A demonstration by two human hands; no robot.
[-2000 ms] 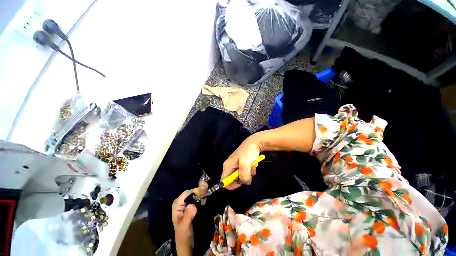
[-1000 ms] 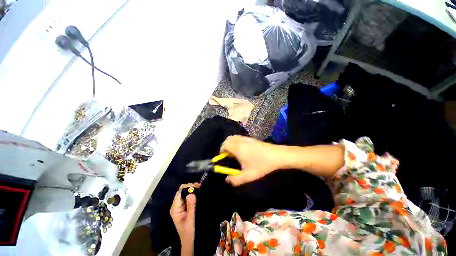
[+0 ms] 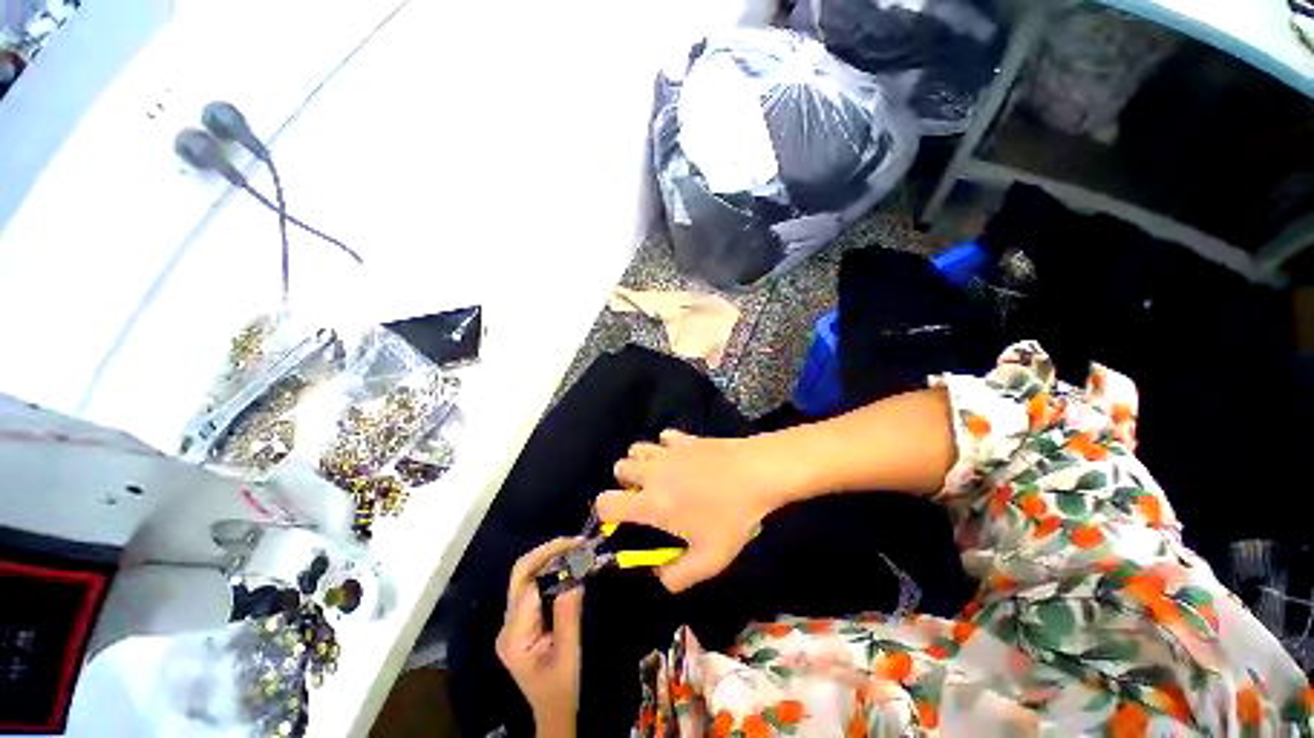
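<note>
A black garment (image 3: 634, 404) lies over my lap and against the table edge. My right hand (image 3: 699, 498) holds yellow-handled pliers (image 3: 649, 558), with the handles spread a little. The dark jaws are at the fingertips of my left hand (image 3: 545, 627). My left hand pinches a small piece of the black garment between thumb and fingers. The fastener there is hidden by the jaws and fingers. Plastic bags of small gold snap parts (image 3: 382, 411) lie on the white table (image 3: 490, 159), with more snap parts (image 3: 310, 656) beside the machine.
A pale machine (image 3: 173, 505) and a red-bordered panel (image 3: 43, 634) stand at the left. Two dark plugs (image 3: 216, 144) and a flat black item (image 3: 440, 335) are on the table. A stuffed plastic bag (image 3: 778, 159), a beige scrap (image 3: 692, 320) and blue crates (image 3: 821, 368) are on the floor.
A second ago the pliers were held above my left hand and a gold snap showed at its fingertips. Now the jaws have come down to that spot and cover it.
</note>
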